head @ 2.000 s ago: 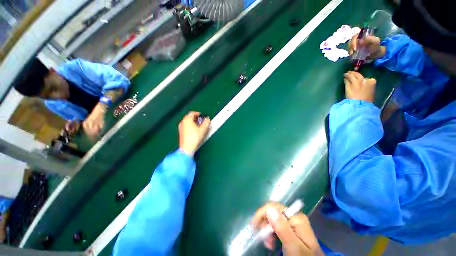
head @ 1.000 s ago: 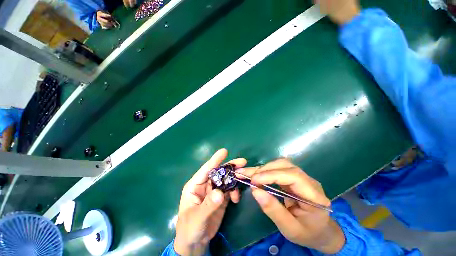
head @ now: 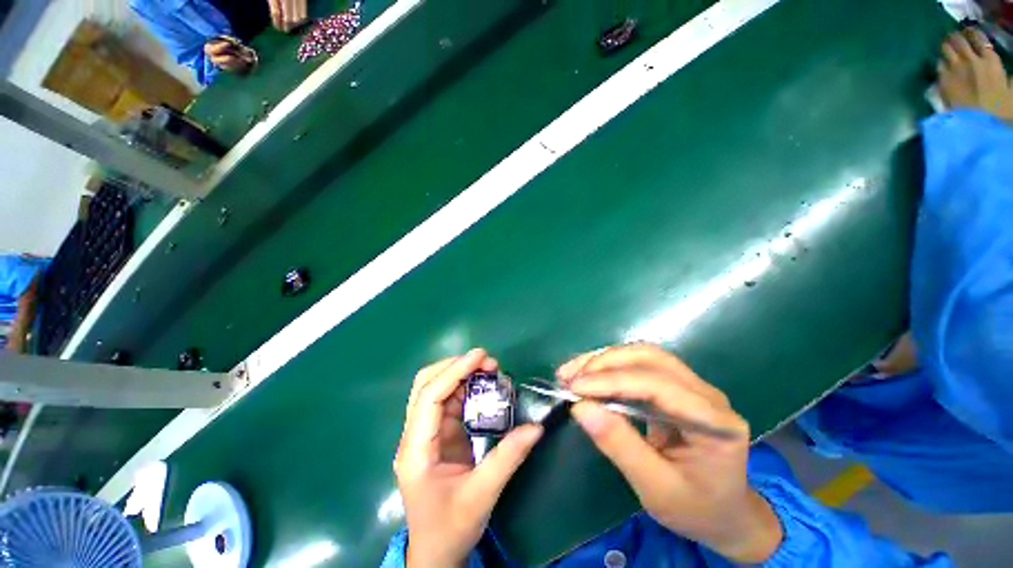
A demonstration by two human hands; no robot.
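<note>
The smartwatch case assembly (head: 489, 404) is a small dark rounded square with pale metallic detail inside. My left hand (head: 453, 466) holds it by its edges between fingertips and thumb, open side up. My right hand (head: 667, 438) holds slim silver tweezers (head: 622, 407) like a pen. The tweezer tips are just right of the case, apart from it. Whether they hold anything is too small to tell.
A white rail (head: 444, 213) divides the work surface from the green belt, which carries several dark units (head: 294, 281). A blue fan (head: 69, 533) with a white base (head: 218, 526) stands lower left. A blue-sleeved worker (head: 972, 277) is at right. A grey post (head: 111, 381) juts in at left.
The case in my left hand now shows upright with its open face up. The tweezer tips have moved off it to the right. The worker's arm at right has drawn back; belt units have shifted.
</note>
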